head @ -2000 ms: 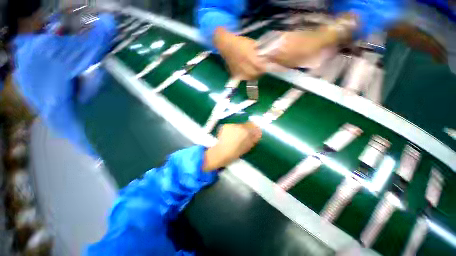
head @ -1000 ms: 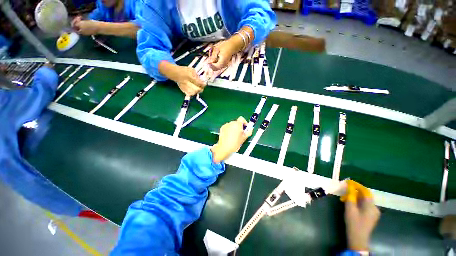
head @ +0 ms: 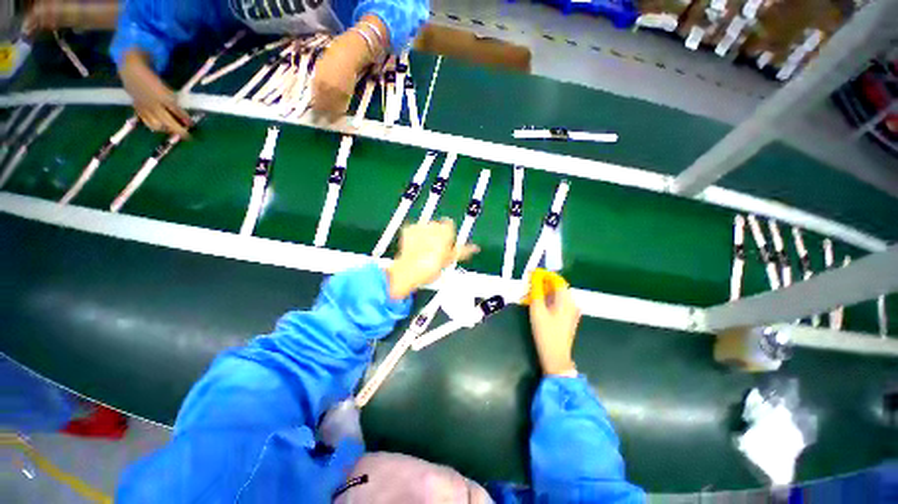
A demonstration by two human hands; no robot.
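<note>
My left hand [head: 425, 256] is over the near rail and belt edge, beside several pale-strapped watches; whether it holds anything is unclear. My right hand [head: 553, 330], with yellow-orange finger cots, is at the near rail, fingers closed on the strap end of a watch [head: 489, 307]. That watch slants over the near bench, its other strap end down to the left. A second watch [head: 420, 322] lies slanted on the near bench to its left. A white piece [head: 456, 300] shows between them. One belt watch [head: 554, 219] reaches down to my right fingertips.
The green conveyor belt [head: 640, 236] carries spaced watches between pale rails. A person opposite handles a watch pile [head: 286, 74]. One watch [head: 561, 134] lies on the far bench. A crumpled clear bag [head: 773, 433] and small box [head: 743, 346] are at right. A pale post [head: 788, 98] crosses the upper right.
The view has shifted, showing more at right. My left hand has come back from the belt watches to the near rail, closer to my right hand. The opposite person's hands are farther apart.
</note>
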